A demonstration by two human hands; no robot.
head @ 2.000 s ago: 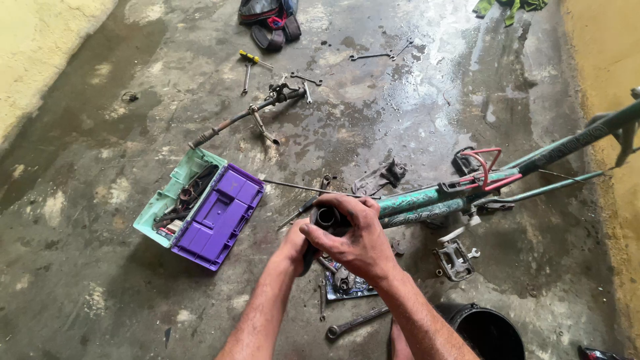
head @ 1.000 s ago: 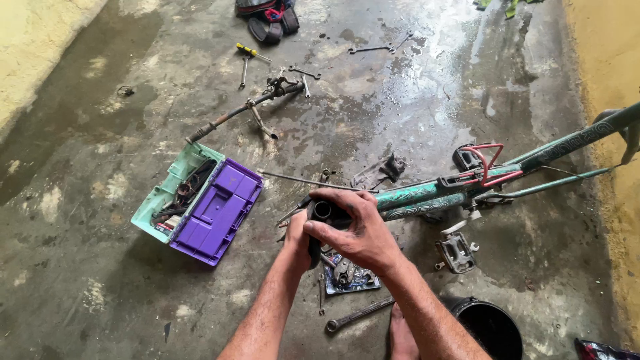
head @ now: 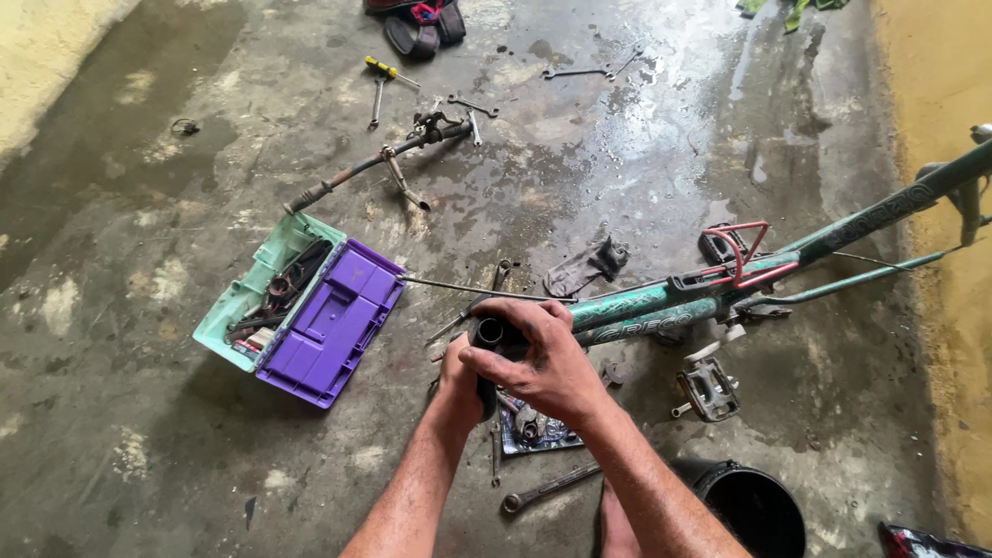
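Observation:
A green bicycle frame (head: 651, 314) stretches from the centre to the right edge. Its front end, a dark head tube (head: 490, 332) with an open round top, is between my hands. My right hand (head: 535, 353) curls its thumb and fingers around that tube's top. Lower and to the left, my left hand (head: 459, 384) is closed on the dark part below; its fingers are mostly hidden. A pedal (head: 709, 390) and a red bottle cage (head: 748, 252) are on the frame. Just below my right hand, small metal parts lie on a printed sheet (head: 542, 442).
An open toolbox with a purple lid (head: 333, 322) stands left. Beyond it lie a handlebar (head: 364, 167), a yellow-handled screwdriver (head: 381, 67) and several wrenches. A large wrench (head: 546, 488) and a black bucket (head: 756, 508) are near my right forearm. A grey cloth (head: 581, 267) lies behind the frame.
My right hand's fingers have shifted slightly around the top of the tube. Both hands stay at the same place on the frame.

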